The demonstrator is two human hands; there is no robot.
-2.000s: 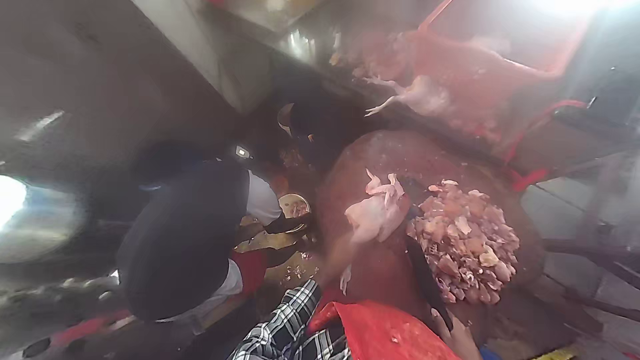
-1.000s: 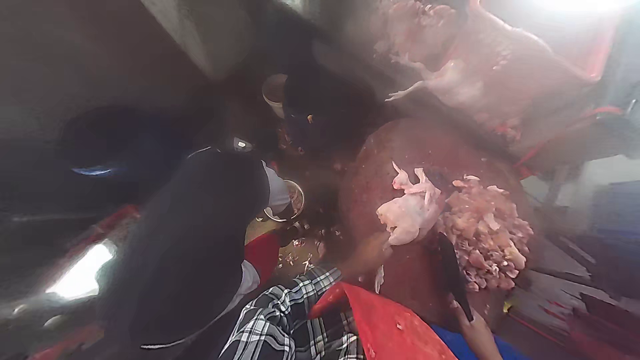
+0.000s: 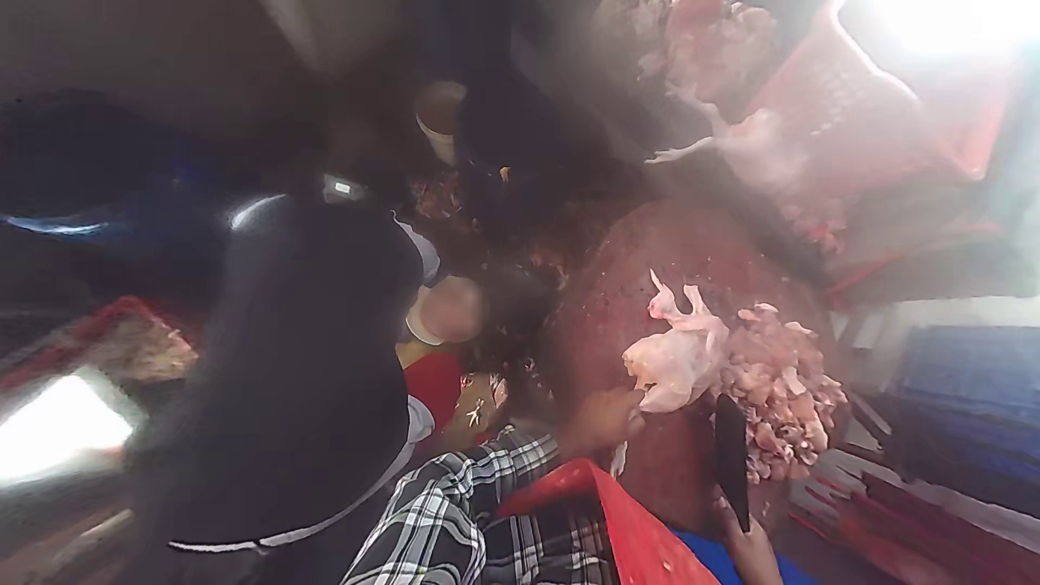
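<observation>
A whole plucked chicken (image 3: 676,361) lies on a round reddish-brown chopping block (image 3: 626,284), its feet pointing away from me. My left hand (image 3: 601,418), blurred, is at the near end of the bird; its fingers seem to touch a leg or wing there, but the grip is not clear. My right hand (image 3: 749,540) is shut on a dark, broad-bladed knife (image 3: 731,455), whose tip points away from me beside the chicken. A heap of chopped chicken pieces (image 3: 784,390) lies to the right of the blade and the bird.
A co-worker in dark clothing (image 3: 301,357) is close on the left, near a round container (image 3: 443,313). Another pale container (image 3: 440,122) stands farther back. Beyond the block, a red plastic crate (image 3: 845,106) and another plucked chicken (image 3: 756,146) appear. Blue stacked items (image 3: 967,398) are at right.
The view has shifted somewhat. The whole chicken's body has turned on the block between the frames. My right hand keeps hold of the knife throughout.
</observation>
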